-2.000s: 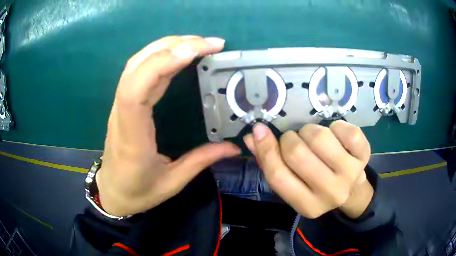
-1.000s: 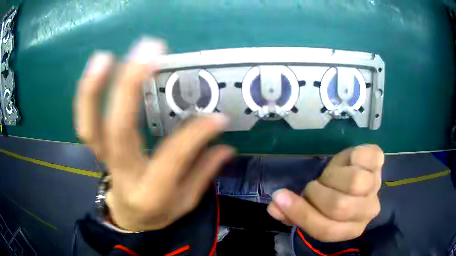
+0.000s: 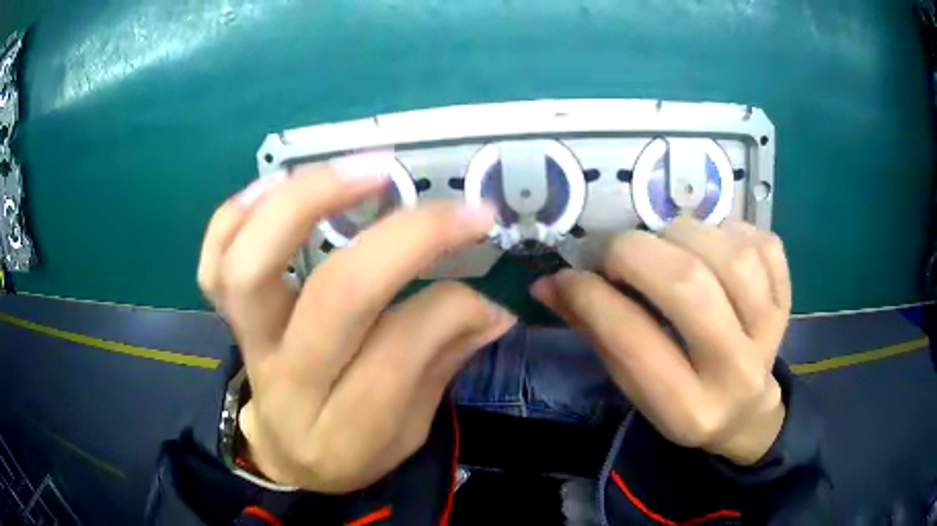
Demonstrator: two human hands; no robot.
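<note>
A long silver-grey three-hole plate (image 3: 442,128) lies on the green mat, its straight raised rim on the far side. Grey tongues reach into its bright rings. Shiny small fittings (image 3: 526,234) show at the bottom of the middle ring. My left hand (image 3: 339,318) is slightly blurred, over the plate's left end and partly covering the left ring. Its index fingertip is by the middle ring's lower left, apart from the thumb. My right hand (image 3: 688,329) is at the lower right edge, fingers over the right ring's bottom; any small thing in its fingertips is hidden.
Other silver plates (image 3: 14,164) stand along the mat's far left side. Part of another metal piece shows at the right picture edge. The green bench mat (image 3: 462,51) ends near my lap, above a grey floor with yellow lines.
The plate has shifted left from where it was two seconds ago. My right hand moved off it, then came back to its lower edge. My left hand now reaches to the middle ring.
</note>
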